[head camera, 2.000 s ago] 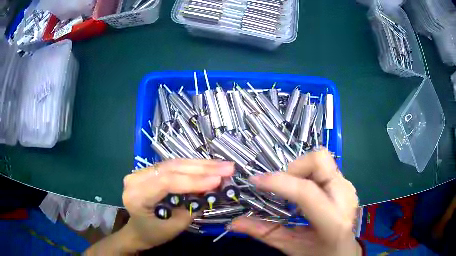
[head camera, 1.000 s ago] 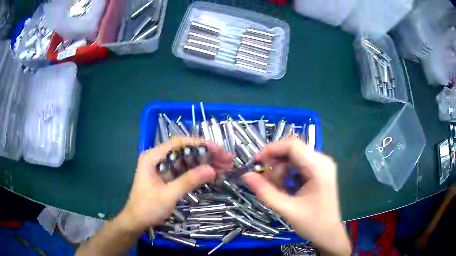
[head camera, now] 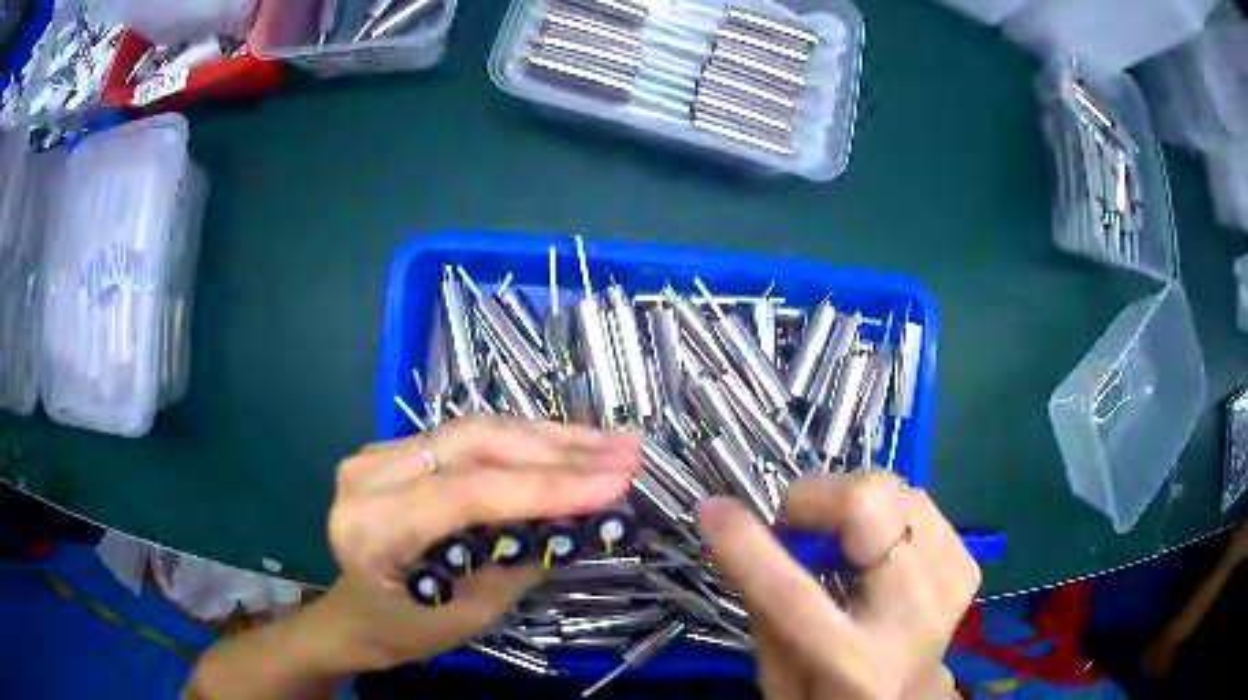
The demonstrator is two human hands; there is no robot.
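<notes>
My left hand [head camera: 438,533] is closed around several cylindrical parts. Their round black end faces [head camera: 505,547] with pale centres and small yellow-green leads face me in a row. My right hand [head camera: 849,574] is just to the right, apart from these parts, with its fingers curled around a blue-handled tool [head camera: 983,546]; the tool's tip cannot be made out. Both hands are over the near part of a blue parts bin [head camera: 657,256] heaped with loose silver cylinders [head camera: 602,362] with thin stems.
A clear packing box [head camera: 821,162] with rows of cylinders is beyond the bin. Closed clear boxes [head camera: 117,274] stand left, near a red tray [head camera: 205,79] and side box [head camera: 370,58]. A right-hand box [head camera: 1111,178] holds slim parts above a tilted clear container [head camera: 1129,410].
The hands have moved apart. The black ends in my left hand now face me with yellow leads showing. My right fingers have left the end they were at. The view has shifted.
</notes>
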